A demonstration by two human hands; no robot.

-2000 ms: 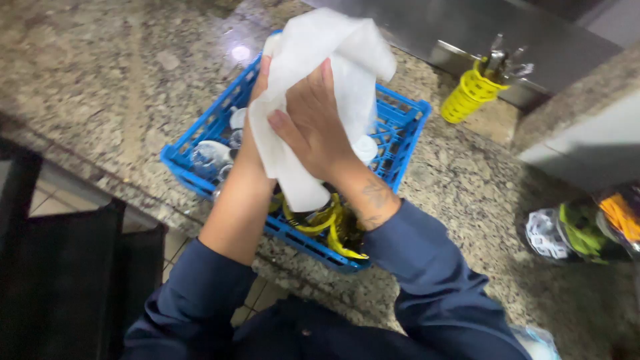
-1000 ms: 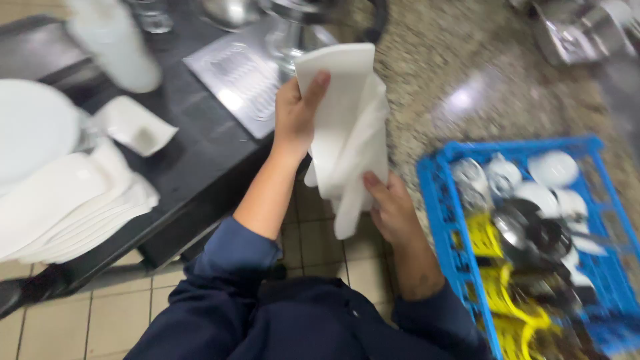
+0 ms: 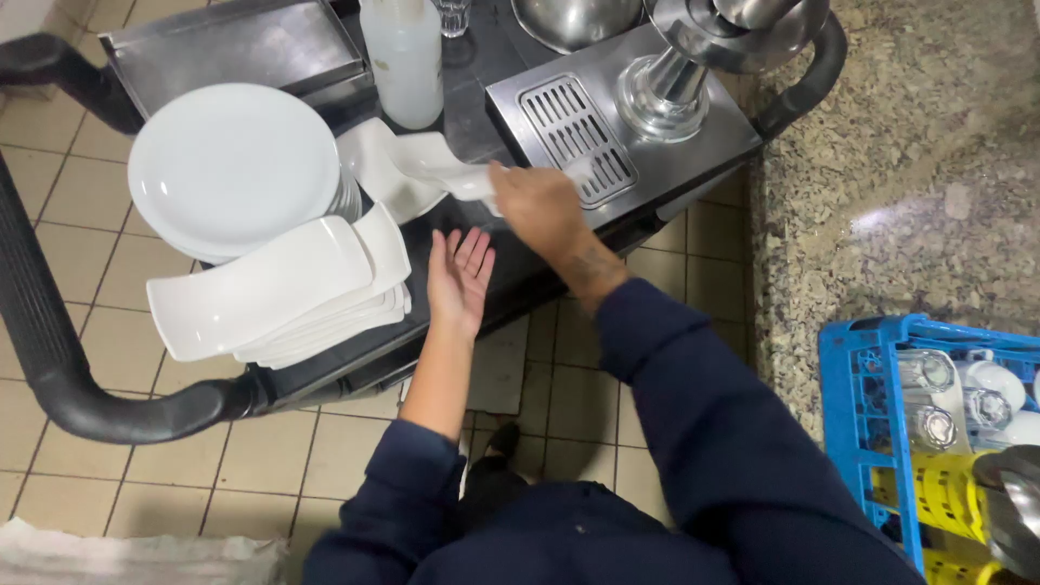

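My left hand (image 3: 461,280) is palm up with its fingers apart and nothing in it, over the front edge of a black cart. To its right, my right hand (image 3: 540,211) is closed on a blurred white item (image 3: 455,169); whether this is cloth or ceramic I cannot tell. The item reaches left over a small white dish (image 3: 382,175) on the cart. Left of my hands lie a pile of long, wavy white plates (image 3: 260,288) and a stack of round white plates (image 3: 234,166).
A translucent bottle (image 3: 402,69), a metal tray (image 3: 236,53) and a steel dispenser base with a slotted grille (image 3: 578,138) stand on the cart. Right, a granite counter (image 3: 877,244) holds a blue crate (image 3: 861,406) with glasses, cups and yellow baskets. The cart has a black handle (image 3: 49,349).
My left hand has let go of the white material that both hands held. My right hand has moved over the cart from beside the crate. The view has swung left towards the cart.
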